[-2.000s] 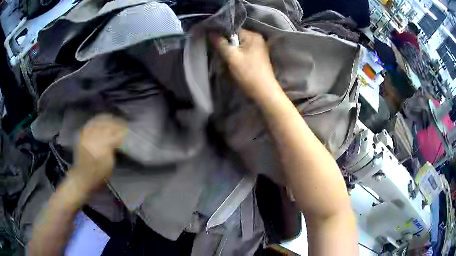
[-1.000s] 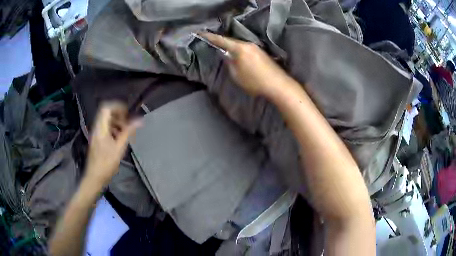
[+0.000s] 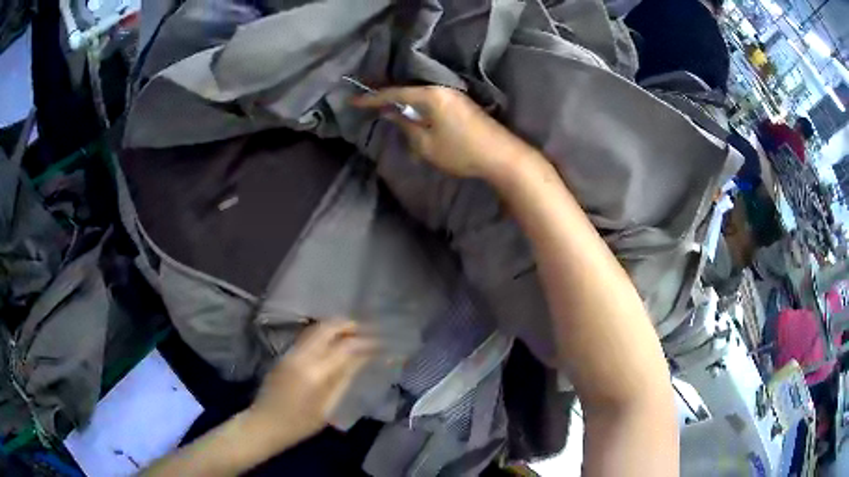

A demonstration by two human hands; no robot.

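A big heap of grey-taupe garment pieces [image 3: 614, 140] fills the middle of the view, with a dark brown inner cloth [image 3: 233, 210] showing at the left. A small pale tag-like piece [image 3: 229, 202] lies on the brown cloth. My right hand [image 3: 442, 126] is over the upper middle of the heap, closed around small thin snips [image 3: 358, 85] with a metallic tip pointing left. My left hand [image 3: 321, 368] is blurred, low on the grey cloth; whether its fingers pinch the cloth cannot be told. A pale strip [image 3: 463, 380] hangs at the lower middle.
A white sewing machine [image 3: 731, 401] stands at lower right. A white sheet [image 3: 133, 413] lies at lower left beside more grey garments [image 3: 65, 345]. A white machine part [image 3: 101, 20] is at upper left. A person in dark red [image 3: 780, 140] and pink cloth [image 3: 799, 340] are at right.
My left hand has moved down and right, from above the dark cloth to the lower grey cloth. The grey panel has shifted, baring more brown cloth. My right hand stays near the upper middle.
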